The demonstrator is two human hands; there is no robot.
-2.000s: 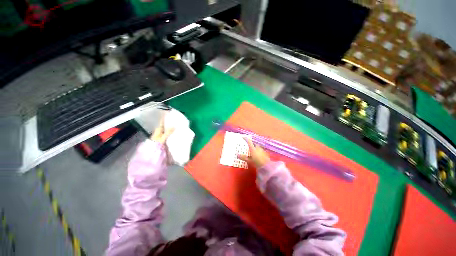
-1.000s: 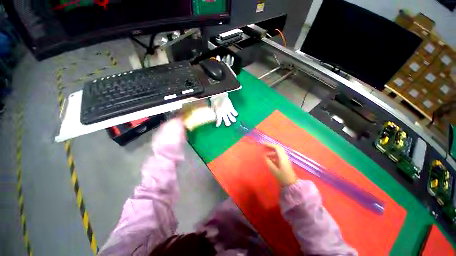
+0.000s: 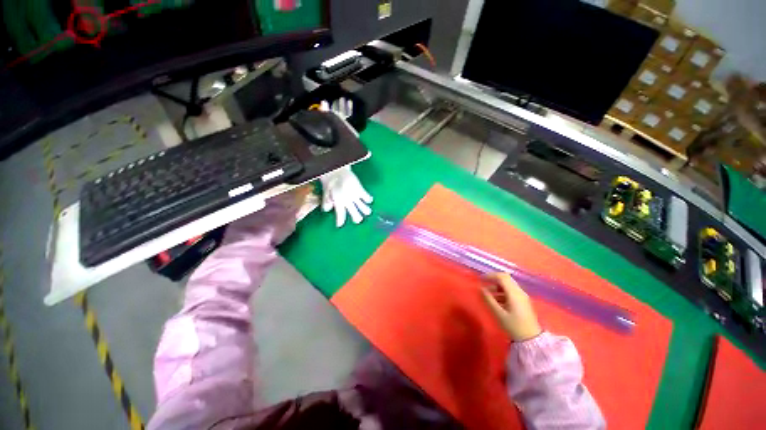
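My left hand (image 3: pixel 294 203) is at the front edge of the keyboard shelf, partly hidden under it. A small pale edge shows by its fingers, but I cannot tell whether it is gripped. My right hand (image 3: pixel 510 307) is over the red-orange mat (image 3: pixel 403 294), just below the purple tubes (image 3: pixel 453 249), with its fingers curled. No object shows in it, and its fingertips are too blurred to tell. The purple tubes lie slantwise across the mat. A white glove (image 3: pixel 344 197) lies on the green bench next to the shelf.
The keyboard (image 3: pixel 189 180) and mouse (image 3: pixel 315 128) are on the white shelf (image 3: pixel 71 273), with a black bin below. The review monitor (image 3: pixel 168 38) is above. Circuit boards (image 3: pixel 642 218) stand in the conveyor at right. A dark screen (image 3: pixel 558 50) and stacked cartons (image 3: pixel 672 80) are behind.
The white label sheet and larger white sheet, seen earlier, no longer show on the mat and in my left hand. My left hand moved to the shelf edge; my right moved rightward along the tubes.
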